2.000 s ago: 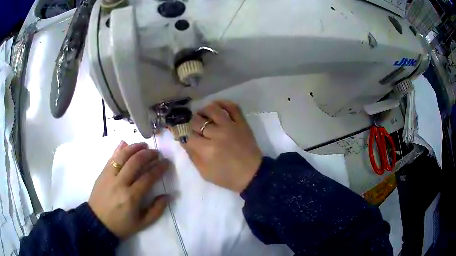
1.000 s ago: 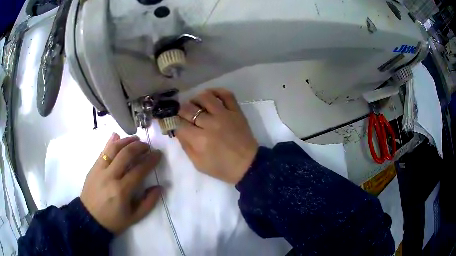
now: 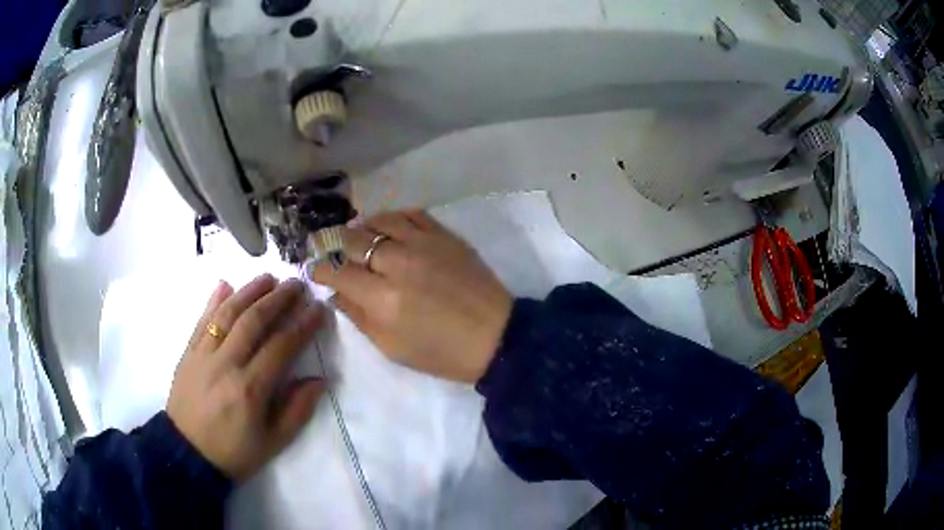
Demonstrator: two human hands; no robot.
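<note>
A large white cloth (image 3: 414,435) lies flat under the sewing machine head and both my hands. A thin grey seam line (image 3: 347,440) runs down it from the needle area. The presser foot area (image 3: 300,248) is partly hidden by my right fingertips. My left hand (image 3: 248,367) lies flat on the cloth left of the seam, fingers slightly spread, holding nothing. My right hand (image 3: 414,295) is right of the seam with its fingertips beside the presser foot, pressed on the cloth; whether they pinch it is hidden.
The off-white machine arm (image 3: 538,83) spans the top. Red-handled scissors (image 3: 784,277) lie on the right. A dark plastic-wrapped shape (image 3: 112,155) hangs left of the head. Layered white cloth (image 3: 26,414) is at the far left. A dark strap-like cloth (image 3: 869,383) hangs at the lower right.
The machine head sits further left and slightly higher in view. My right fingertips have moved to the left, closer to the presser foot and seam. My left hand remains flat on the cloth.
</note>
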